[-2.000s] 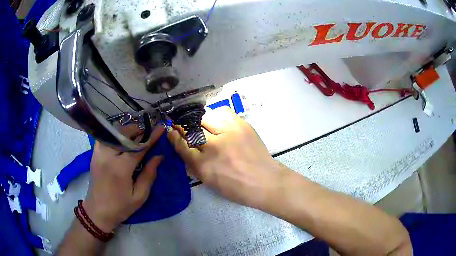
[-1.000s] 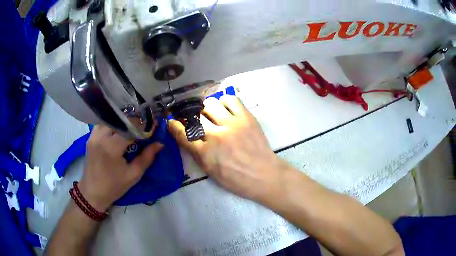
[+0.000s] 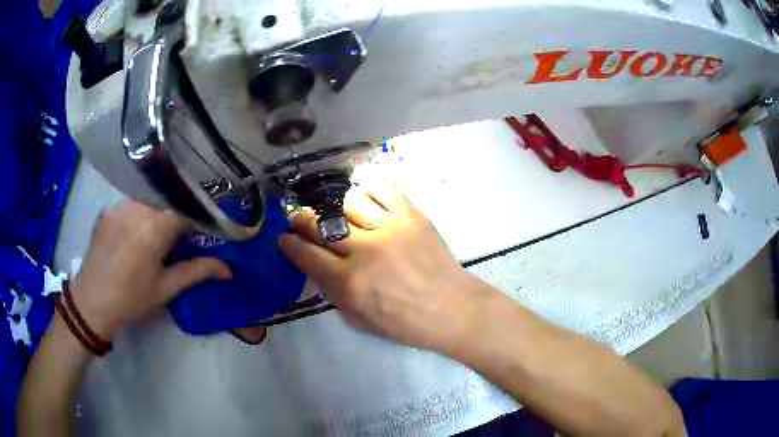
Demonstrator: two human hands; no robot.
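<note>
A royal blue workpiece point(image 3: 243, 286) lies flat under the left end of the sewing machine head, its rounded end toward me and a small white print near its left edge. My left hand point(image 3: 141, 260) grips its left side, thumb on top. My right hand point(image 3: 371, 256) is at its right edge beside the needle area, fingers bent under the ribbed black knob point(image 3: 331, 205). The knob and fingers hide the needle and presser foot. A bit of blue point(image 3: 384, 148) shows beyond my right fingers. A fingertip-like shape shows below the workpiece's near edge.
The white machine head point(image 3: 461, 77) with LUOKE lettering spans the top. Red-handled snips point(image 3: 547, 149) with red cord lie behind the needle area. Blue pieces with white buckles point(image 3: 19, 316) are at the far left. The white table point(image 3: 530, 316) has a dark seam and printed ruler edge.
My left hand has moved left, uncovering more of the workpiece, whose rounded end has shifted slightly up and left. The strap at left is no longer visible. My right hand stays near the needle.
</note>
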